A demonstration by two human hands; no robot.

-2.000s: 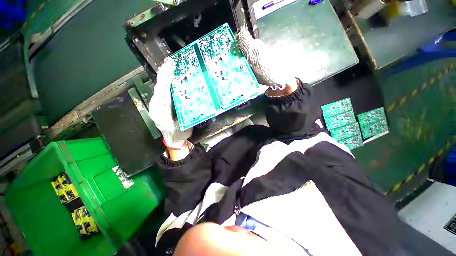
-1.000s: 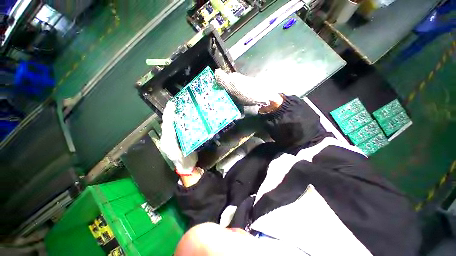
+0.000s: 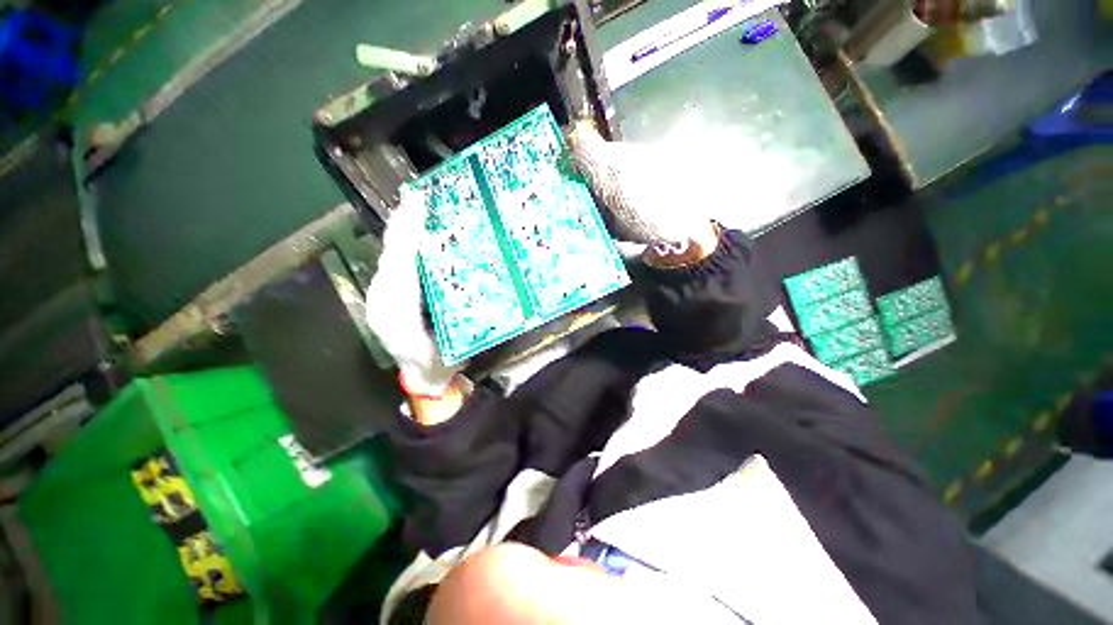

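Observation:
A green circuit board with a pale, speckled solder side and a darker centre strip is held tilted above my lap. My left hand, in a white knitted glove with a red cuff edge, grips its left edge. My right hand, in a white knitted glove, grips its right edge near the upper corner. The fingertips under the board are hidden. A dark square carrier fixture lies just behind the board, partly covered by it.
A green plastic bin with yellow-and-black boards stands at the lower left. Small green panels lie on a black surface at the right. Blue pens lie on the bench's far edge. A green conveyor belt runs at the left.
The camera view has shifted and turned between frames. Both hands keep hold of the board throughout, in front of the fixture.

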